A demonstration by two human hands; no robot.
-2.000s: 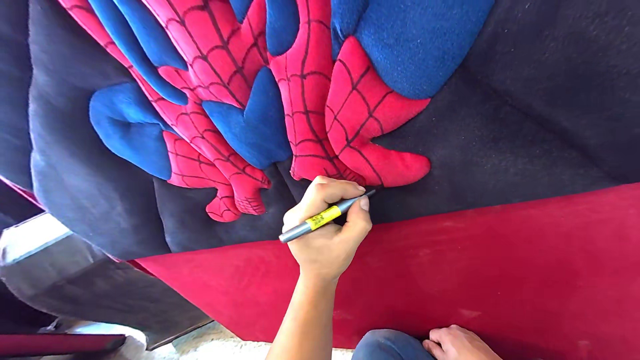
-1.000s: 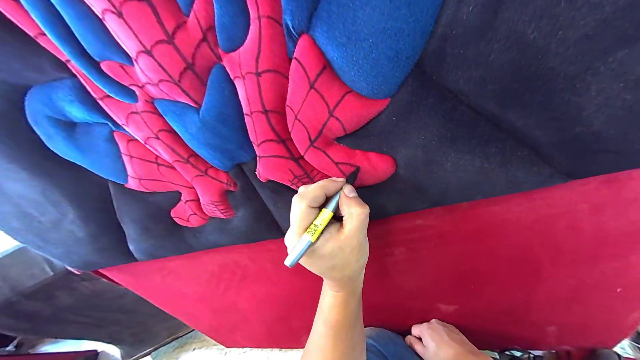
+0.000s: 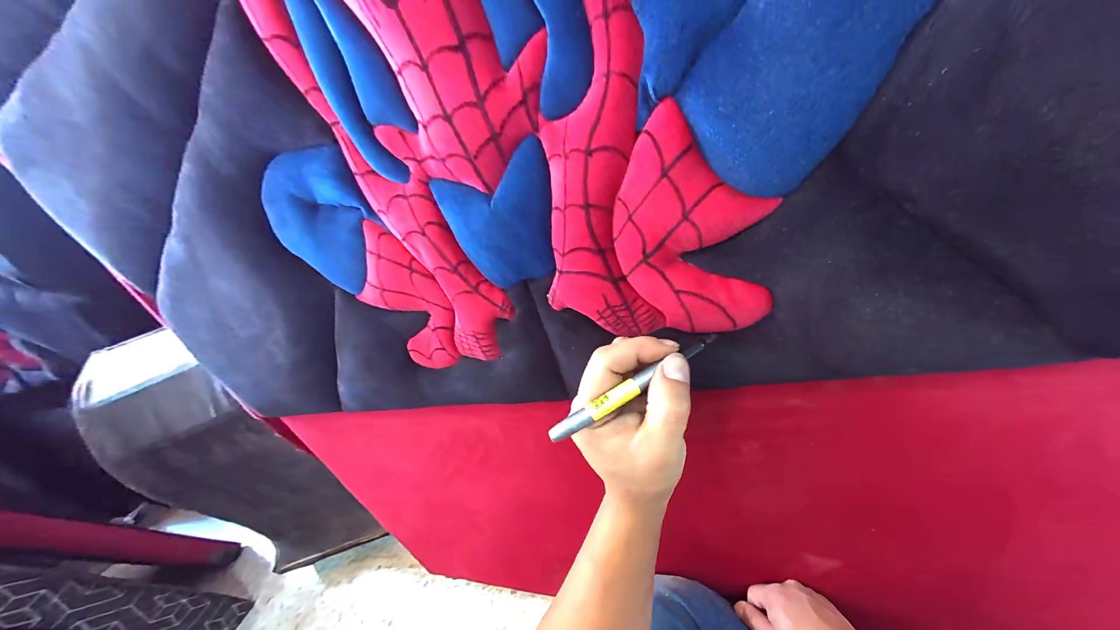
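My left hand (image 3: 634, 420) grips a grey marker pen (image 3: 573, 423) with a yellow label between thumb and fingers. Its dark tip points up and right, close below the lower edge of a red padded limb (image 3: 700, 297) of a Spider-Man figure; whether it touches the cloth I cannot tell. The figure has blue parts (image 3: 770, 96) and red parts with black web lines, raised on dark grey padded fabric (image 3: 875, 289). Finer crossed lines show on the neighbouring red end (image 3: 626, 311). At the bottom edge my right hand (image 3: 792, 605) is partly cut off, with no object visible in it.
A red fabric-covered panel (image 3: 875, 464) runs below the dark padding. At lower left stand a grey upholstered piece (image 3: 219, 455) and a red bar-like edge (image 3: 105, 538), above a pale floor (image 3: 376, 586). A knee in blue cloth (image 3: 691, 604) shows beside my right hand.
The marker tip has shifted from the end of the red padded limb to just beyond its lower edge. My left hand still grips the marker. The view has shifted as well.
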